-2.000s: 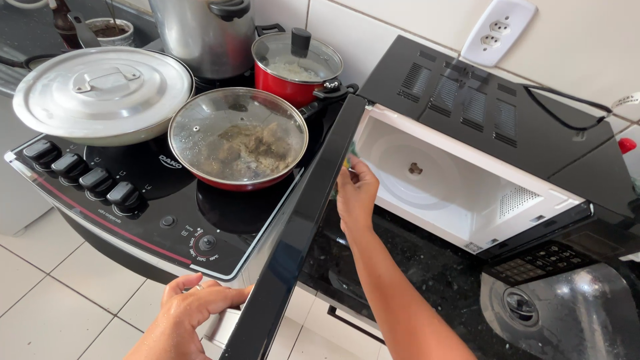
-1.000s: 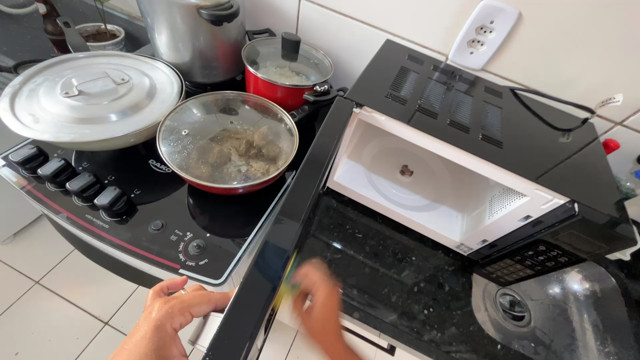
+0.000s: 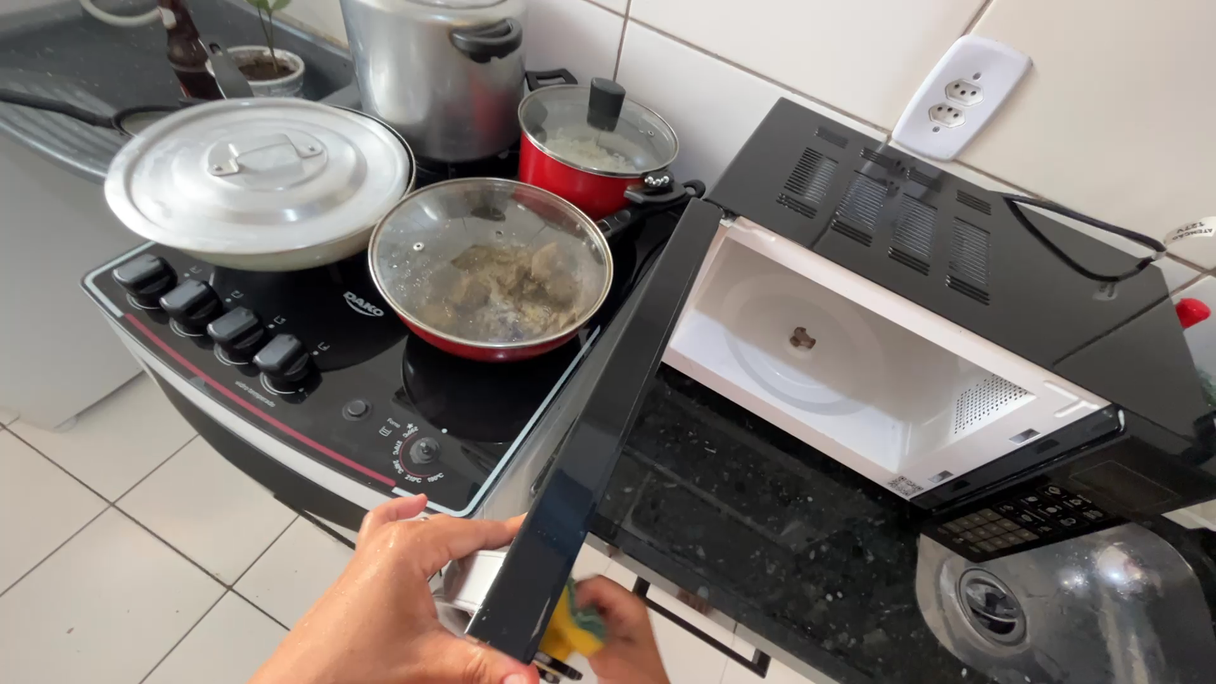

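A black microwave oven (image 3: 912, 218) has its door (image 3: 589, 427) swung out toward me, so its white cavity (image 3: 807, 332) shows, with a small drive coupling (image 3: 803, 337) on the floor and no glass plate on it. My left hand (image 3: 408, 598) grips the door near its free end, fingers and thumb on the outer side and edge. On the door's inner side, my right hand (image 3: 622, 627) holds a yellow and green sponge (image 3: 574, 625) against or close to the door's lower end. The door's edge hides part of the sponge.
Left of the door is a black glass-top stove (image 3: 456, 399) with a lidded red frying pan (image 3: 489, 271), a red saucepan (image 3: 598, 142), an aluminium-lidded pan (image 3: 256, 180) and a large metal pot (image 3: 432, 76). A clear plastic cover (image 3: 1073, 608) lies on the dark stone counter (image 3: 750, 503).
My right hand has moved with the sponge from the upper part of the door's inner side down to its free end. My left hand stays at the door.
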